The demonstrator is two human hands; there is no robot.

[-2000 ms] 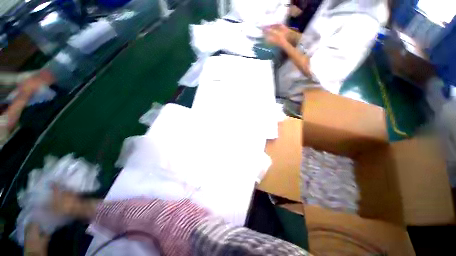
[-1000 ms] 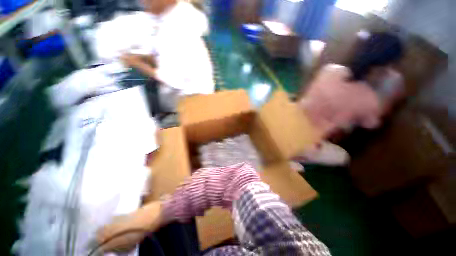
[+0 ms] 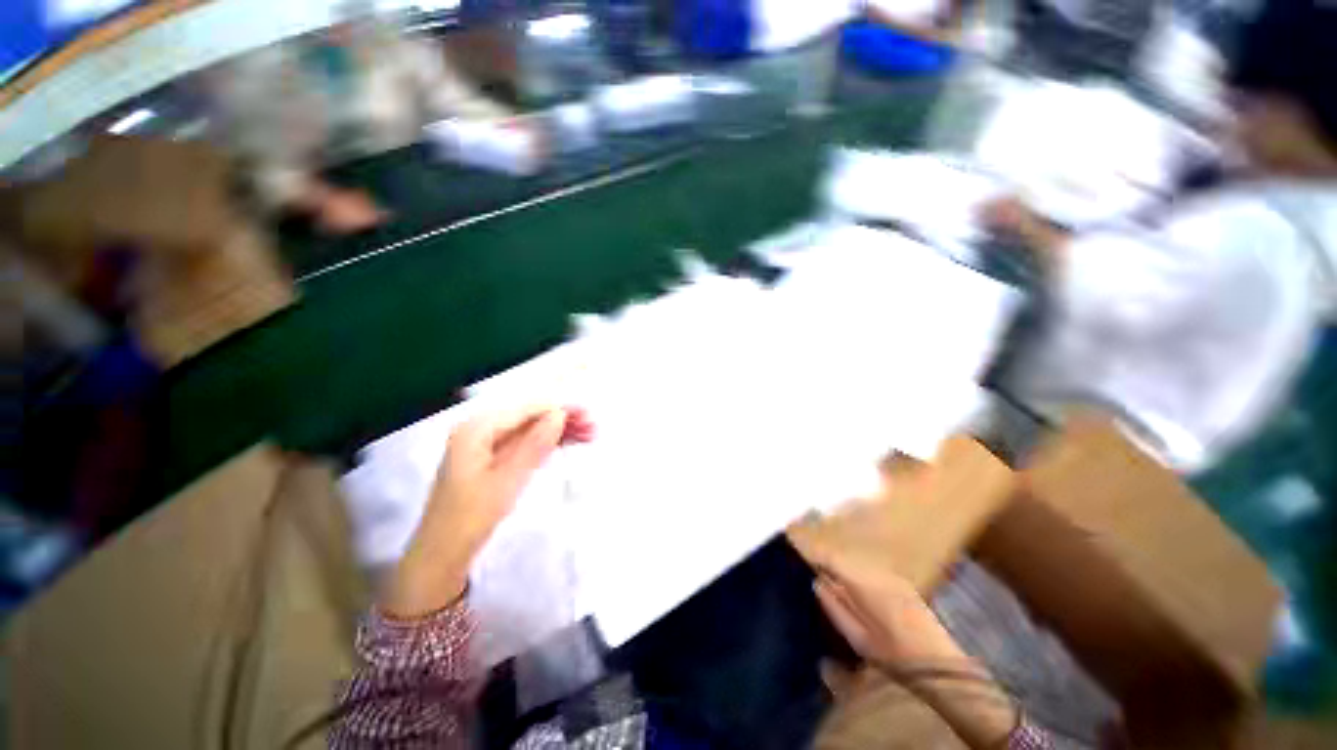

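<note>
White sheets (image 3: 763,396) lie in a bright, slanting strip beside the green belt. My left hand (image 3: 484,484) is over their near left part, fingers bent and thumb close to them; blur hides whether anything is between the fingertips. My right hand (image 3: 887,630) is low right, at the near flap of the open carton (image 3: 1144,542). Its fingers point up and left, and I cannot tell whether they grip the flap. Greyish bagged products (image 3: 1004,630) show inside the carton, partly hidden by my right forearm and cut by the blur.
The green belt (image 3: 425,315) runs behind the sheets. Brown cardboard (image 3: 161,615) stands at the lower left, with a thin dark cord across it. A person in white (image 3: 1202,308) is at the right, a hand near the sheets. Another person's hand (image 3: 345,210) is across the belt.
The view has swung left, so the carton now sits at the lower right. Both my hands are now in view; one second ago, one forearm crossed in front of the carton.
</note>
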